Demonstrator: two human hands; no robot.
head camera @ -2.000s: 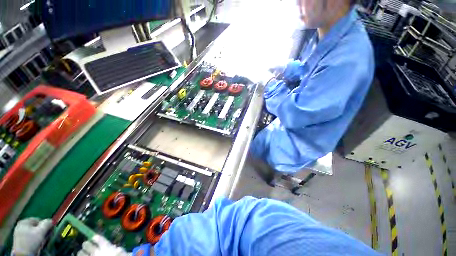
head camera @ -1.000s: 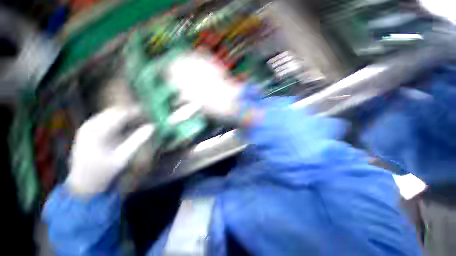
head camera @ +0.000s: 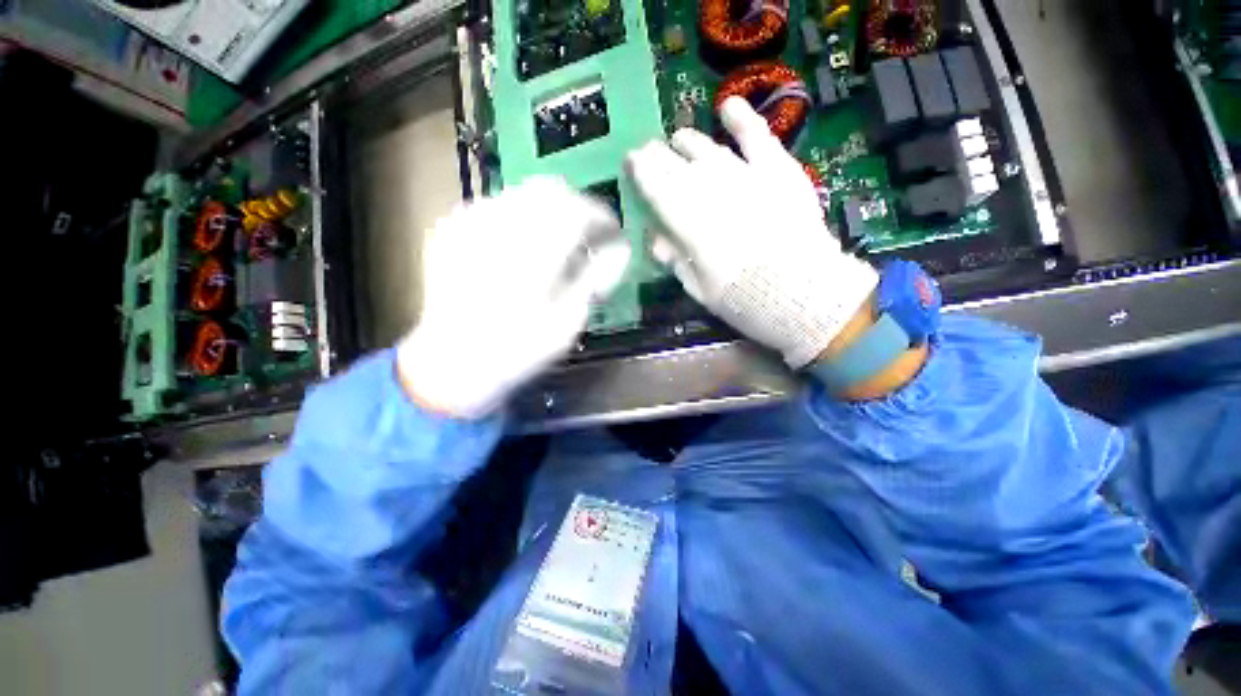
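Observation:
The green cover frame (head camera: 573, 82) lies over the left side of the power circuit board (head camera: 870, 163), in its dark carrier. My left hand (head camera: 512, 294), in a white glove, is at the frame's near left part, fingers curled; whether it holds something is hidden. My right hand (head camera: 758, 245), gloved, with a blue-green wrist strap (head camera: 871, 350), rests its fingertips at the frame's right edge and reaches over the board. Orange-red copper rings (head camera: 762, 102) stand beyond my right fingers; one is partly hidden by the hand.
A second board (head camera: 259, 279) with its own green frame (head camera: 146, 299) lies at left. The metal conveyor rail (head camera: 653, 381) runs between me and the boards. Part of another board (head camera: 1209, 68) shows at upper right. A blue sleeve (head camera: 1181, 394) is at the right edge.
The view has swung down and left, and is sharper. Both hands are still at the green frame, which now lies across the board's left side near the middle of the view.

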